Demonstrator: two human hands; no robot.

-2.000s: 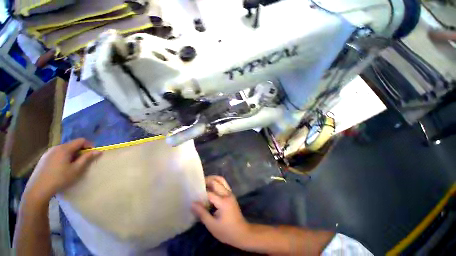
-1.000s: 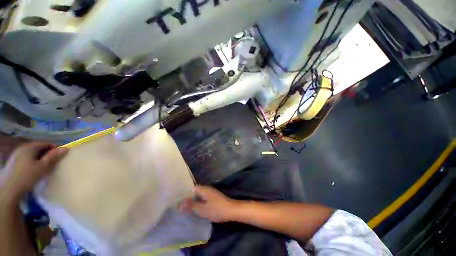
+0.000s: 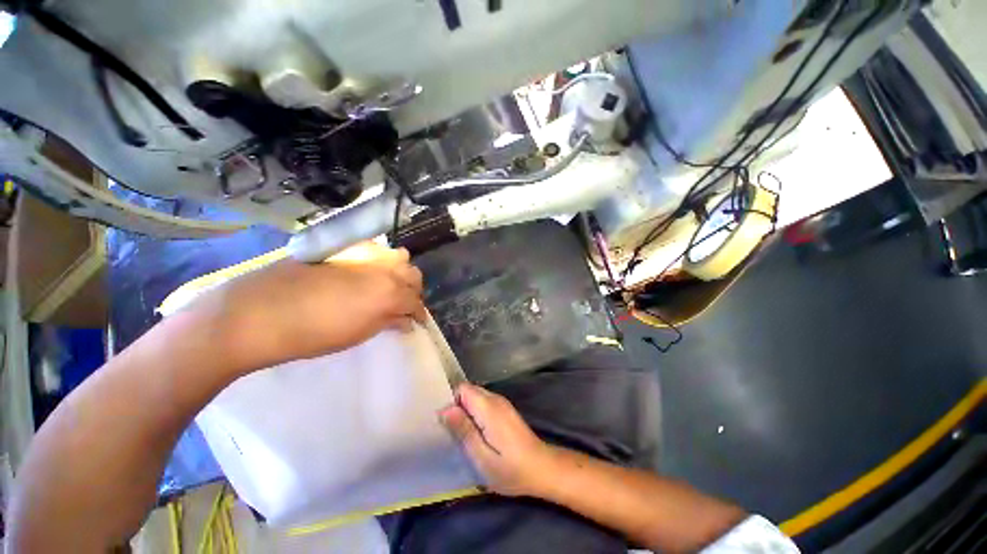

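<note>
The pale fabric panel (image 3: 336, 422) lies below the sewing machine's cylinder arm (image 3: 520, 206), with yellow edging along its top left and bottom edges. My left hand (image 3: 363, 294) grips the panel's upper right corner, just below the arm's tip. My left forearm crosses over the panel and hides part of it. My right hand (image 3: 492, 433) pinches the panel's right edge between thumb and fingers, lower down. The dark presser foot and needle area (image 3: 325, 162) is above the arm's tip; the exact stitching point is hidden.
The white machine head (image 3: 487, 54) spans the top. A yellowish tape roll (image 3: 731, 233) sits among black cords right of the arm. A brown cardboard box (image 3: 65, 260) stands at left. Fabric with yellow strips (image 3: 206, 525) lies at the bottom left. A yellow line (image 3: 898, 460) crosses the floor.
My left hand has moved right from the panel's left yellow edge to its upper right corner. My right hand still holds the right edge. The camera view has moved closer to the machine since the earliest frame.
</note>
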